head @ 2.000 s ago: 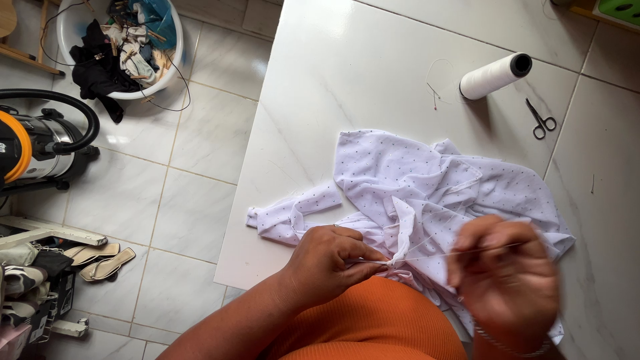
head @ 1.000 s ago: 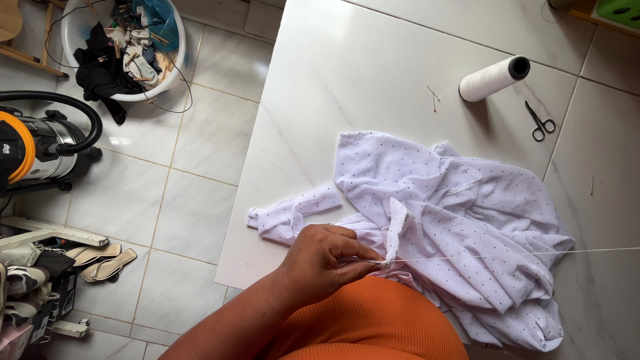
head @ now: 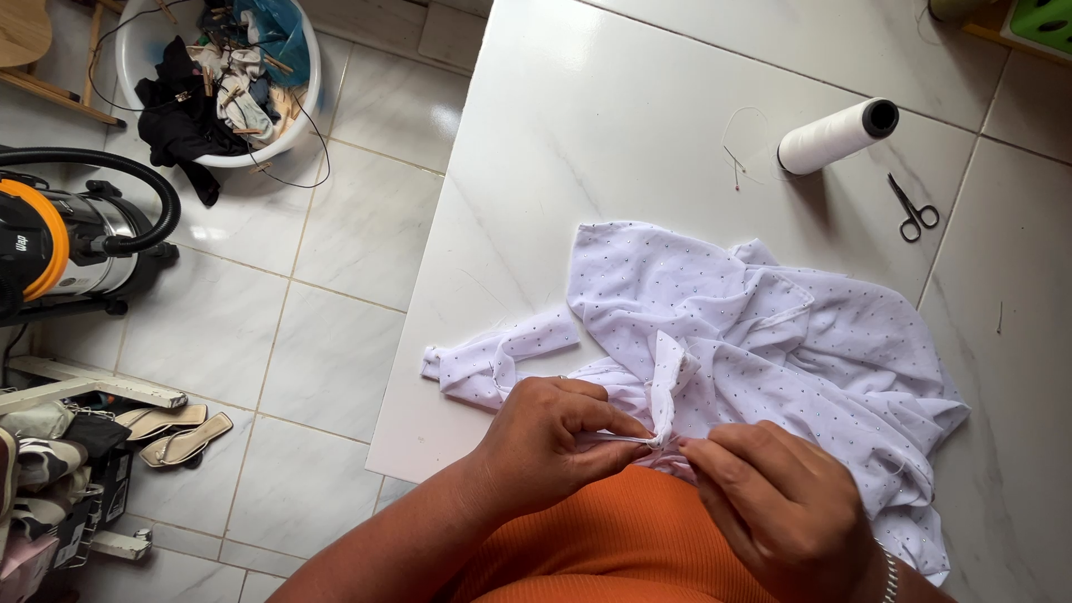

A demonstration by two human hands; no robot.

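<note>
A white garment with small shiny dots [head: 804,360] lies bunched across the tabletop and down to my lap. My left hand [head: 565,440] pinches a folded edge of it between thumb and fingers. Just to the right, my right hand [head: 775,494] has thumb and forefinger closed together at the same edge; whether a needle is between them is too small to tell. A cone of white thread [head: 829,138] stands beyond the garment, with small scissors [head: 913,209] to its right and pins with thread [head: 737,170] to its left.
The white marble-look table [head: 536,167] has its left edge beside the garment. On the floor are a basin [head: 314,92] of cloth and clothespins, a vacuum cleaner [head: 75,243], sandals [head: 184,440] and a shoe rack [head: 92,385]. A thin pin-like object [head: 999,318] lies at the right.
My right hand, out of view one second ago with a thread stretched off to the right, is back beside my left hand. The left hand keeps its pinch on the cloth.
</note>
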